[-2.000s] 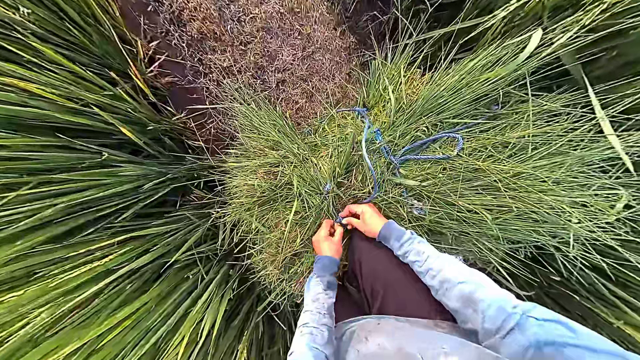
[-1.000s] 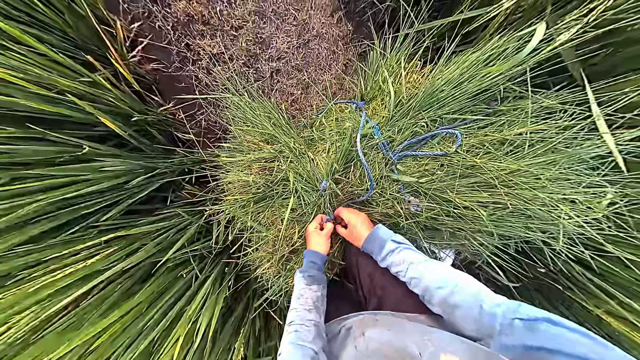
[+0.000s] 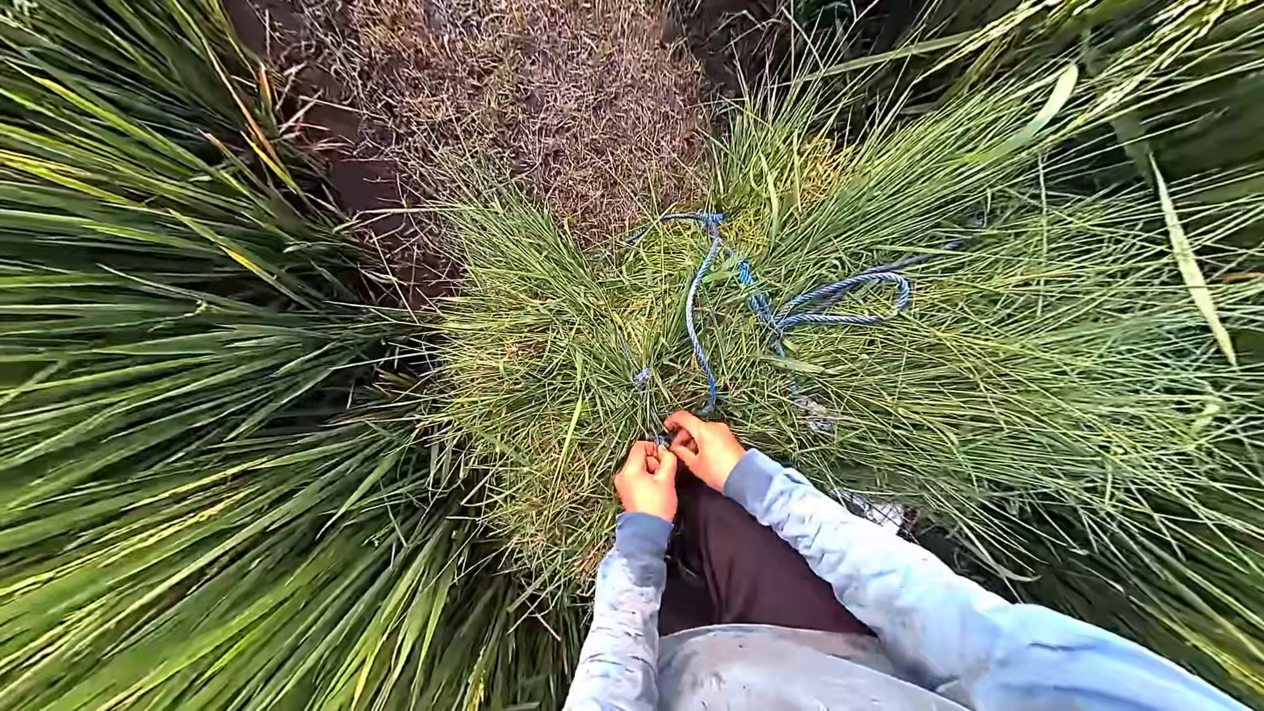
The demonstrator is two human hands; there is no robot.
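Note:
My left hand (image 3: 648, 481) and my right hand (image 3: 706, 449) meet above my knee, fingertips together on a small bluish piece of rope (image 3: 662, 441), mostly hidden by the fingers. A twisted blue rope (image 3: 696, 316) lies on the grass just beyond, its near end running down close to my right hand. Farther right the rope forms a loop (image 3: 851, 318), and a frayed whitish bit (image 3: 818, 415) sits below it. A small blue knot (image 3: 642, 379) shows in the grass just past my fingers.
Cut or flattened green grass (image 3: 533, 336) lies under the rope. Tall green grass-like plants (image 3: 178, 395) stand at the left, more at the right. Dry brown stubble (image 3: 533, 99) covers the ground ahead. My dark-trousered leg (image 3: 760, 563) is below my hands.
Both hands stay together at the small rope piece, with slight shifts of the fingers. The blue rope on the grass keeps much the same shape.

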